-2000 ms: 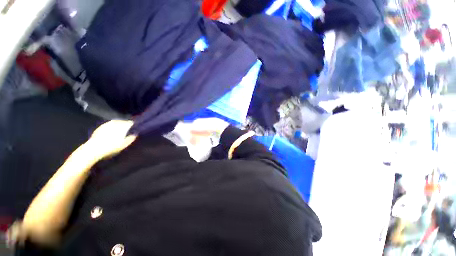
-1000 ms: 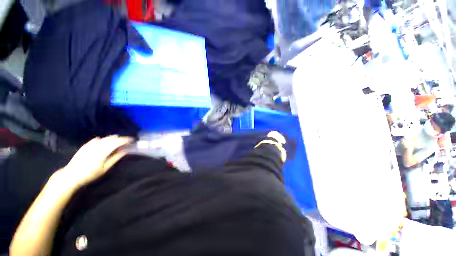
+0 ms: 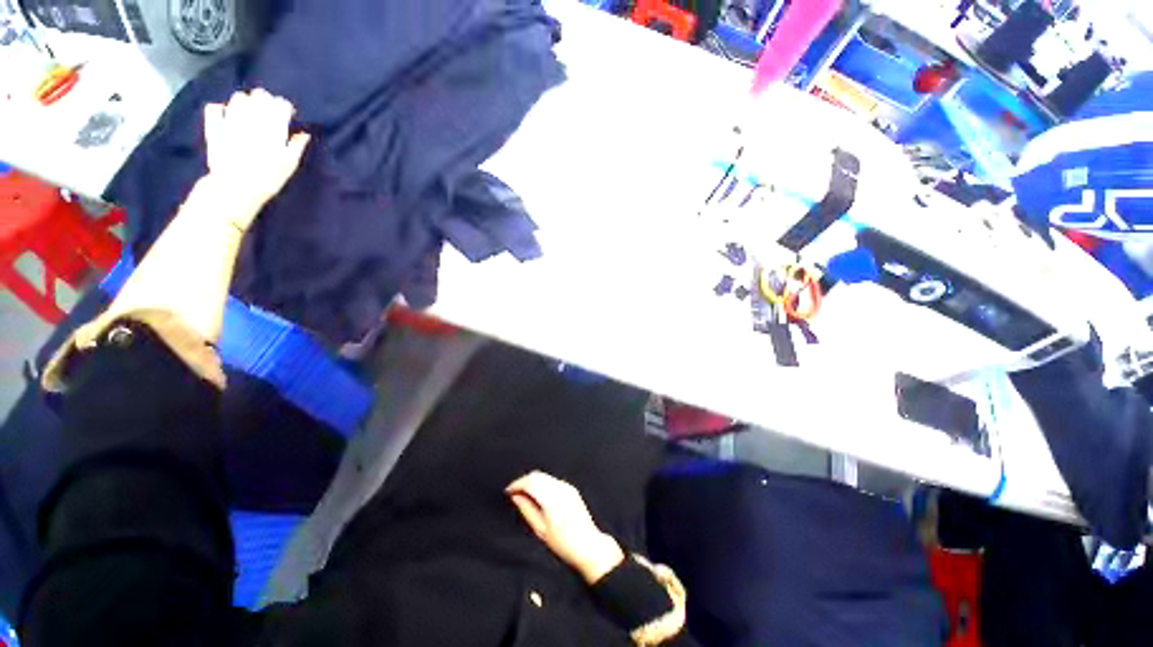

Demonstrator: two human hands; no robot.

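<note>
A large navy cloth (image 3: pixel 379 126) lies heaped over the left part of the white table (image 3: pixel 620 190) and hangs over its near edge. My left hand (image 3: pixel 250 145) is on the cloth at the upper left, its fingers curled with cloth bunched at the fingertips. My right hand (image 3: pixel 556 512) is near my lap in front of my black jacket, below the table edge, with fingers loosely curved and nothing seen in it.
Yellow and orange snips (image 3: pixel 797 293) lie among black scraps right of the cloth. A black phone (image 3: pixel 938 407) lies near the right end. The sewing machine (image 3: pixel 961 297) stands behind. Blue crates (image 3: pixel 297 367) are below the table, a red stool (image 3: pixel 48 234) at far left.
The view has swung from the crates and floor to the table. My left hand has come onto the navy cloth, now spread on the table. My right hand has come back to my lap.
</note>
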